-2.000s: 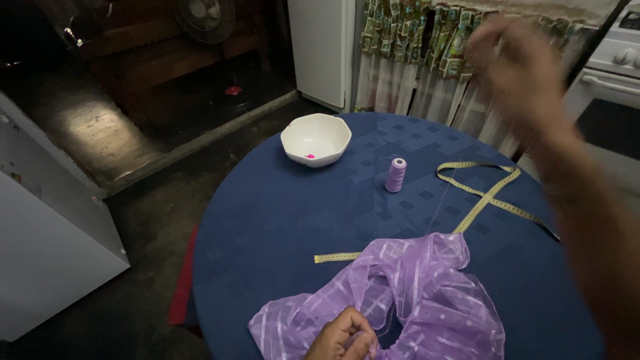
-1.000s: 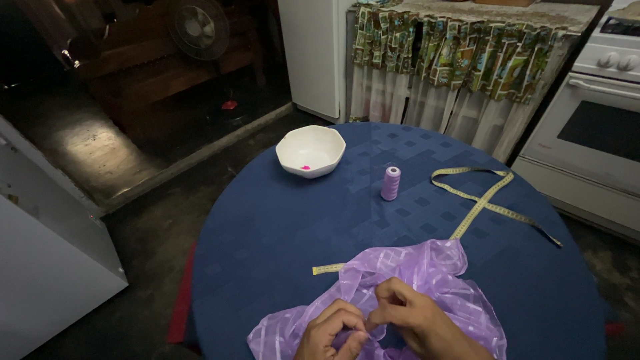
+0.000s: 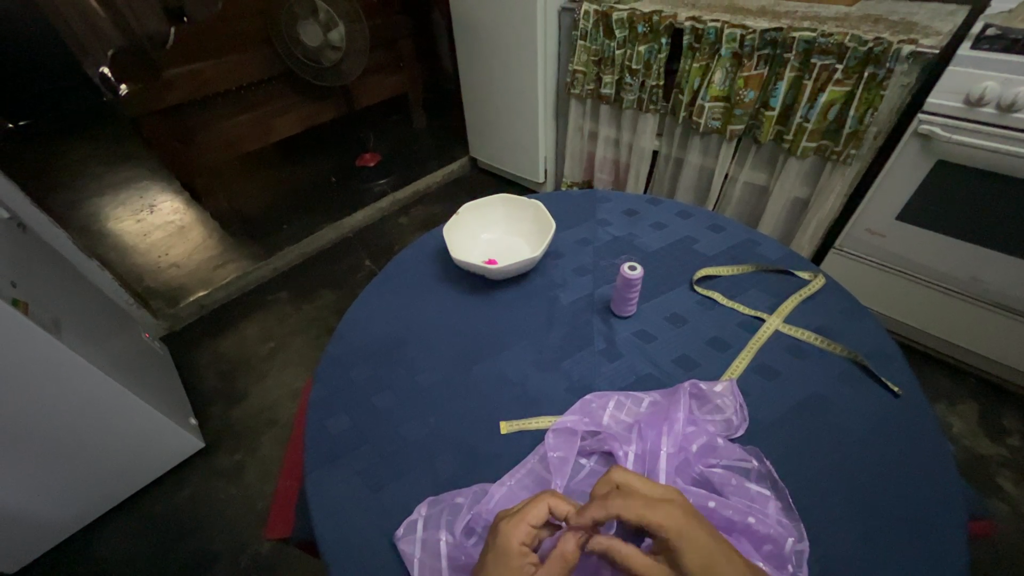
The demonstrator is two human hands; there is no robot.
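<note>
Sheer purple fabric [image 3: 640, 424] lies bunched at the near side of the round table. My left hand [image 3: 532, 532] pinches a bit of it between thumb and fingers. Against those fingertips, my right hand [image 3: 652, 524] has its thumb and forefinger brought together; whether it grips a needle, thread or cloth is too small to tell. Beyond the fabric stands a spool of purple thread [image 3: 627, 290]. A yellow measuring tape [image 3: 752, 346] loops at the right and runs under the fabric, its end showing on the left.
A white octagonal bowl [image 3: 500, 232] with a small pink thing inside stands near the table's far edge. The table wears a blue tablecloth [image 3: 416, 376]. Past it are a white stove [image 3: 944, 208], a patterned curtain [image 3: 744, 88] and a standing fan [image 3: 320, 36].
My right hand, raised high at the right two seconds ago, has come down to my left hand at the fabric. Since one second ago both hands have stayed close together there.
</note>
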